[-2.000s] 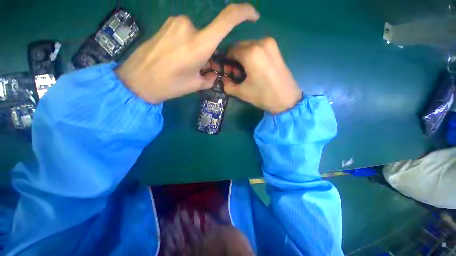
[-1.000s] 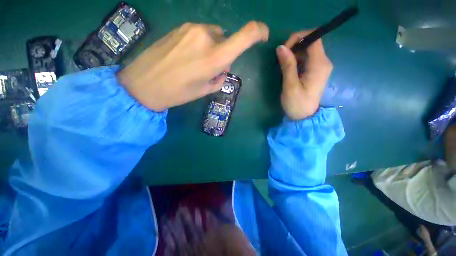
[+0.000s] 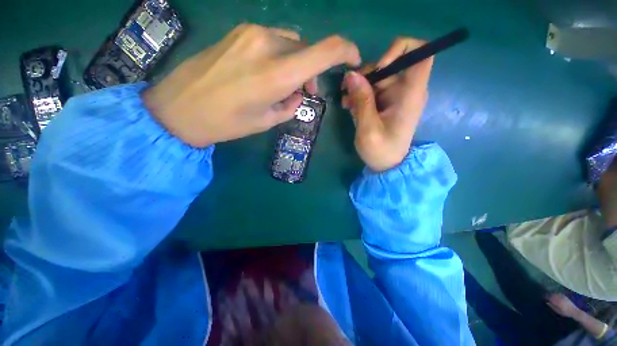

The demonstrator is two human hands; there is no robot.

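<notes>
A black handset unit [image 3: 295, 145] lies open on the green table, its round silver part with dark centre at the upper end and its circuit board below. My left hand [image 3: 254, 84] has its thumb and fingertips at the unit's upper left end, with the index finger stretched to the right. My right hand [image 3: 391, 101] holds a black pen-like tool [image 3: 426, 51] between thumb and fingers, to the right of the unit's upper end. The tool's tip is hidden at the fingertips.
Several similar units lie at the left, one at the upper left [image 3: 143, 42]. A pale flat piece [image 3: 585, 42] is at the upper right. A small whitish scrap [image 3: 479, 220] lies near the table's front edge. At the right are a shiny dark bag [image 3: 601, 159] and another person's pale sleeve [image 3: 565, 257].
My right hand has moved away from the unit with the black tool, then partly back left. The unit's upper end, covered before, now shows. My left hand stays at the unit.
</notes>
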